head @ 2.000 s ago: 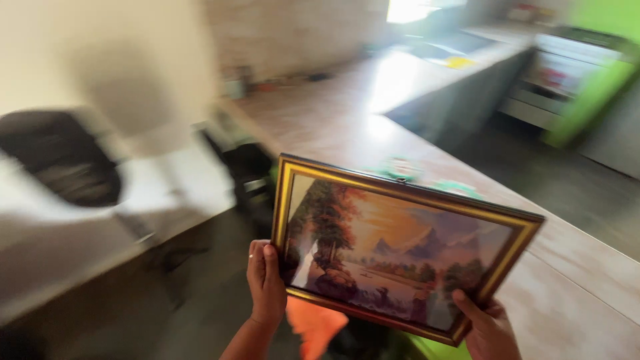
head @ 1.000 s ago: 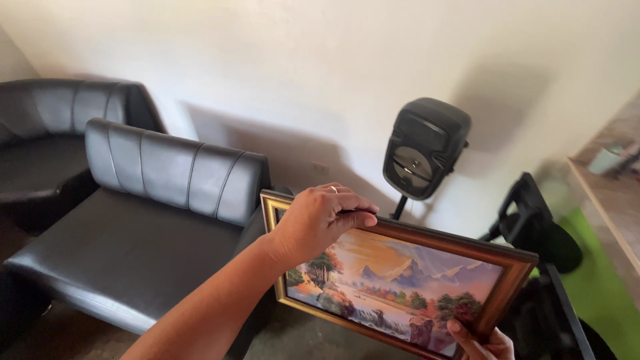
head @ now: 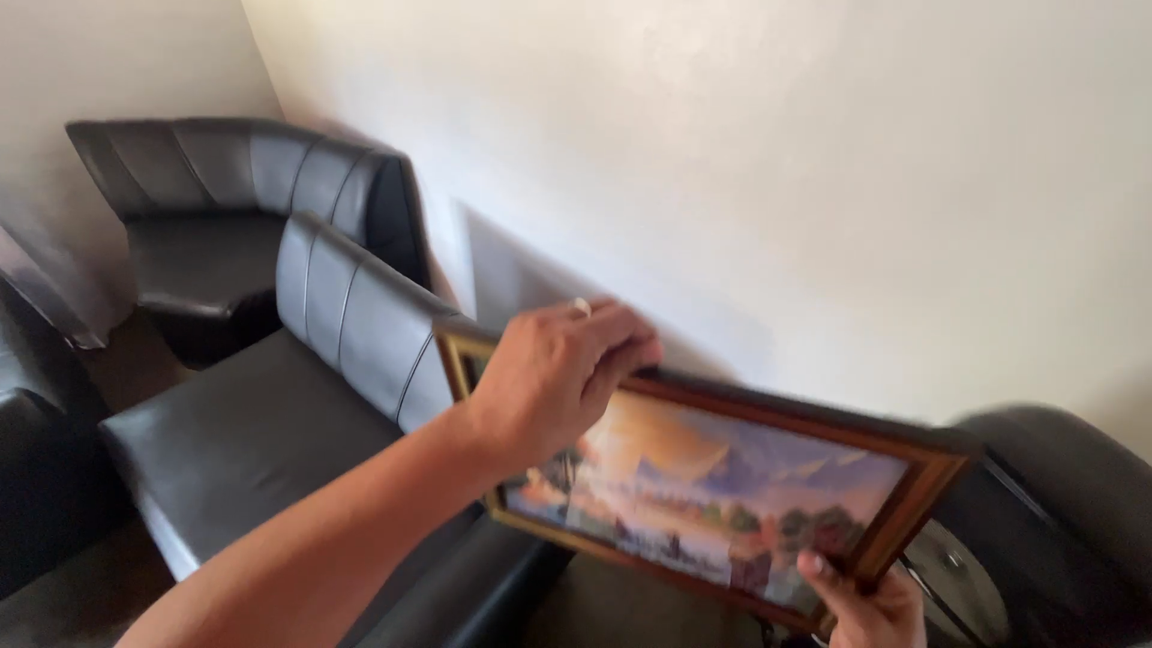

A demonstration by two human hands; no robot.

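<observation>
A framed landscape picture (head: 720, 486) with a gold and brown frame is held tilted in front of me, its right side lower than its left. My left hand (head: 567, 378), with a ring on one finger, lies over the top edge of the frame, its fingers curled on that edge. At the lower right corner my right hand (head: 864, 603) grips the frame, thumb on the front. The picture shows mountains, trees and water under an orange sky, a little blurred.
A black padded seat (head: 261, 441) stands against the pale wall (head: 810, 180). Behind it is a curved black corner seat (head: 216, 252). A black loudspeaker (head: 1062, 504) is close behind the frame at the right. Another dark seat (head: 36, 450) shows at the left edge.
My left hand has gone from the frame's left side to its top edge. The view has swung left from the counter to the seats and wall.
</observation>
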